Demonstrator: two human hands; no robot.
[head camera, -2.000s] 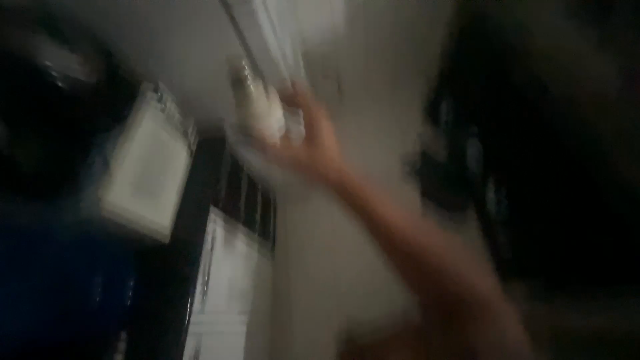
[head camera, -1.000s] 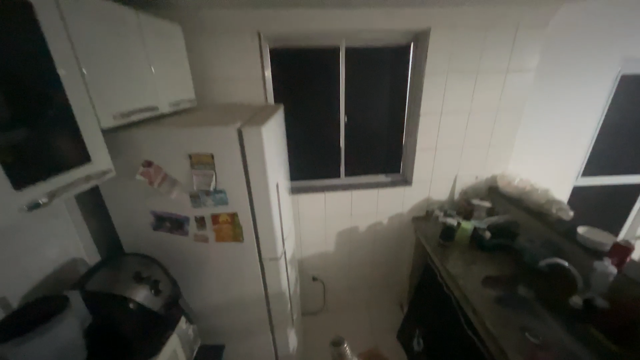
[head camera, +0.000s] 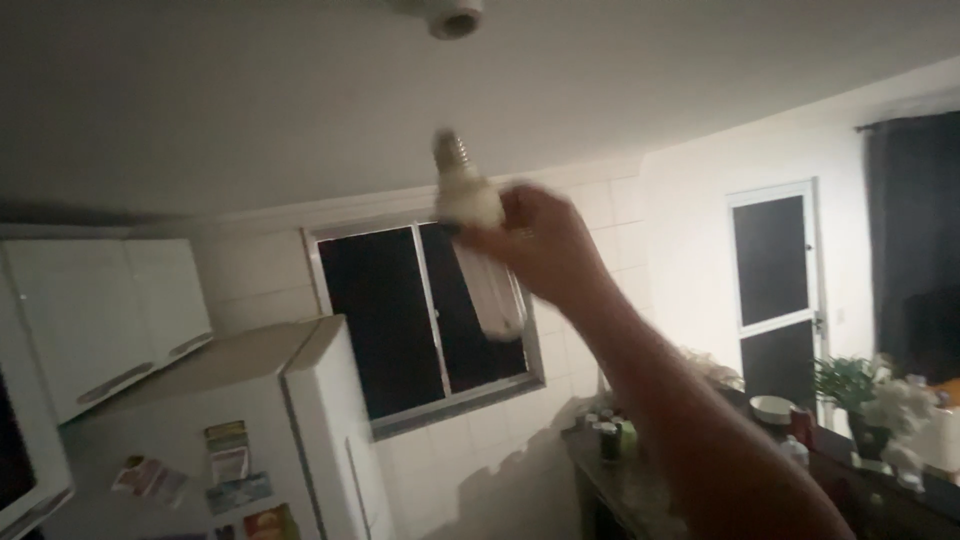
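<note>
A compact fluorescent light bulb (head camera: 469, 199) is gripped near its base by my right hand (head camera: 536, 240), the arm reaching up from the lower right. Its threaded metal cap points upward and its pale tube hangs below the fingers, in front of the window. Above it, apart from the cap, a round white lamp socket (head camera: 455, 20) is mounted on the ceiling. The hand and bulb are somewhat blurred. My left hand is out of the picture.
A white refrigerator (head camera: 187, 390) with magnets stands at lower left, beside wall cabinets (head camera: 109, 307). Behind the bulb is a sliding window (head camera: 382, 315). At right, a counter (head camera: 615, 480) holds jars, a white bowl (head camera: 772, 409) and a plant (head camera: 847, 382), near a door (head camera: 772, 262).
The view has tilted up to the ceiling. My right hand with the bulb, not clearly visible one second ago, is now raised in the middle of the view.
</note>
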